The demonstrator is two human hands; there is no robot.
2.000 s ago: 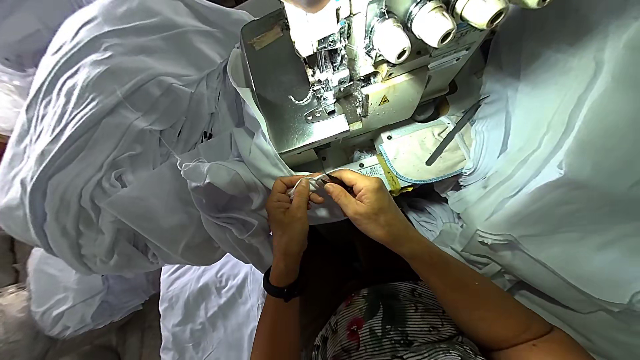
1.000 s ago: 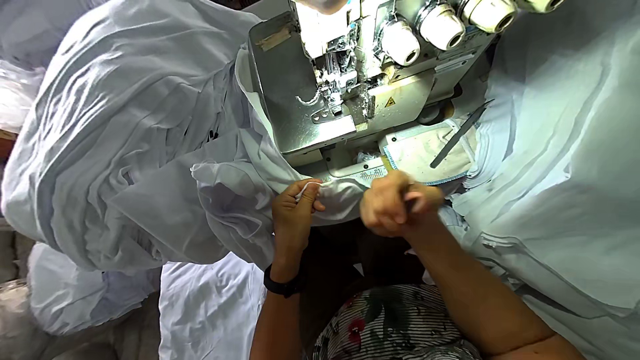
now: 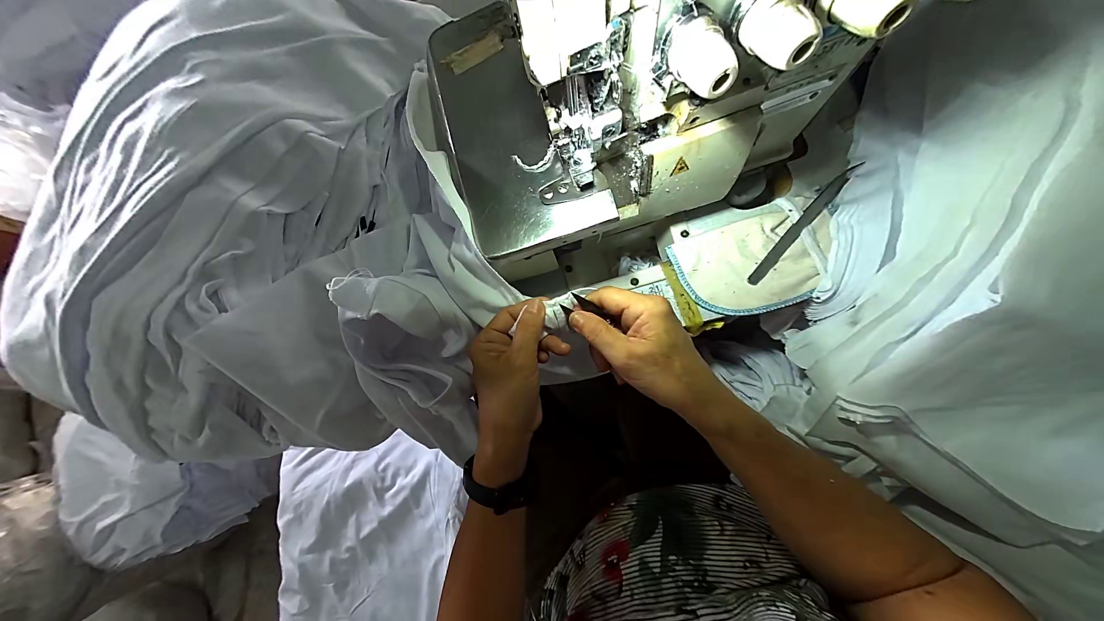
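Observation:
My left hand [image 3: 511, 358] pinches the seamed edge of a white fabric piece [image 3: 559, 312] between thumb and fingertips, just in front of the sewing machine. Close beside it on the right, my right hand [image 3: 642, 341] is closed on small dark thread snips [image 3: 592, 309], whose pointed tips lie at the fabric edge. Most of the snips is hidden in the palm. The cloth hangs from my fingers toward the left, where it meets a large heap of white fabric [image 3: 285, 233]. Behind my hands stands an industrial overlock sewing machine [image 3: 552, 185] with its lamp-lit needle area.
At the right, dark tweezers [image 3: 798, 231] lie on a beige cloth pad [image 3: 746, 259] with blue edging. Stacked white fabric [image 3: 975, 259] fills the right side. More white cloth [image 3: 366, 526] hangs at the lower left. Yellow tape [image 3: 681, 297] marks the machine's front edge.
One second ago my right hand was blurred and apart from my left; now it is back beside it, with the snips' tips at the fabric edge. My left hand keeps its pinch.

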